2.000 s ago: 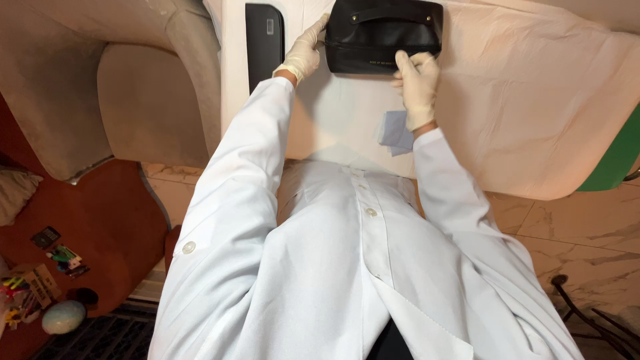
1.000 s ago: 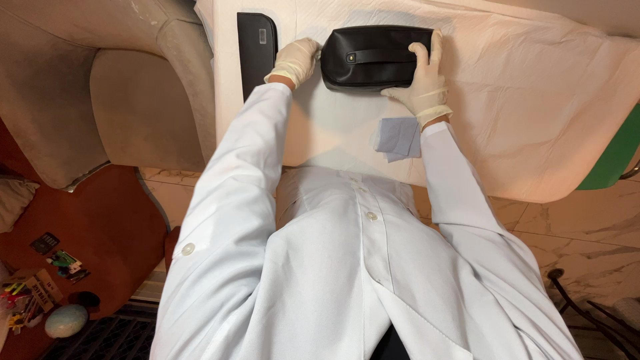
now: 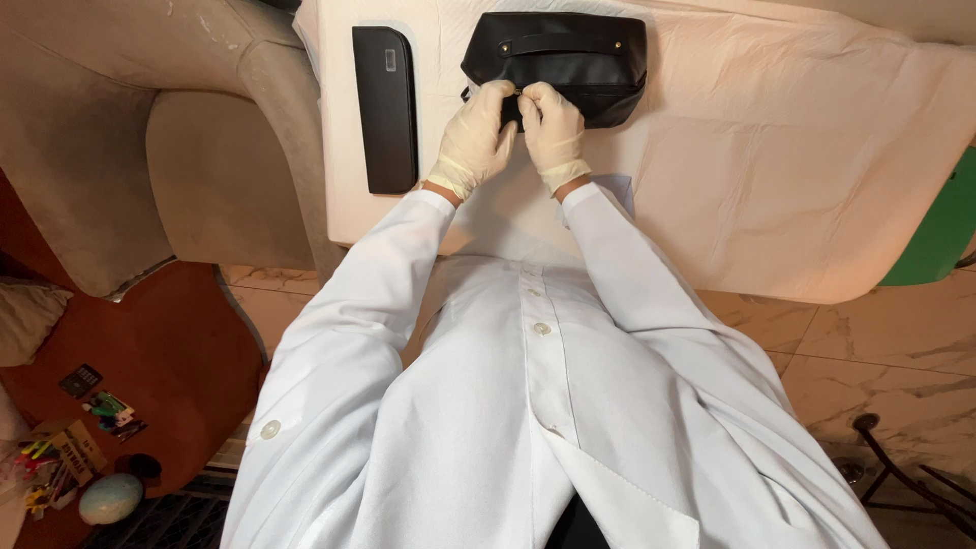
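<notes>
A black zippered pouch (image 3: 564,65) with a strap handle lies at the top centre on a white sheet (image 3: 732,183). Both hands wear pale gloves and meet at the pouch's near edge. My left hand (image 3: 476,133) pinches that edge near a small metal piece, perhaps the zipper pull. Close beside it, my right hand (image 3: 550,130) has its fingertips closed on the same spot; the fingers partly hide what they grip. To the left lies a flat black case (image 3: 385,110). A folded light-blue cloth (image 3: 616,192) shows partly behind my right sleeve.
A grey upholstered chair (image 3: 229,175) stands against the table's left side. Below left, a brown surface (image 3: 152,366) holds a small globe (image 3: 110,499), a calculator (image 3: 80,380) and a box of pens (image 3: 57,465). Dark metal legs (image 3: 907,476) stand at the lower right.
The pouch has turned, so its handle side faces up again as two seconds ago. My right hand has left the pouch's right end and come beside my left hand at the near edge.
</notes>
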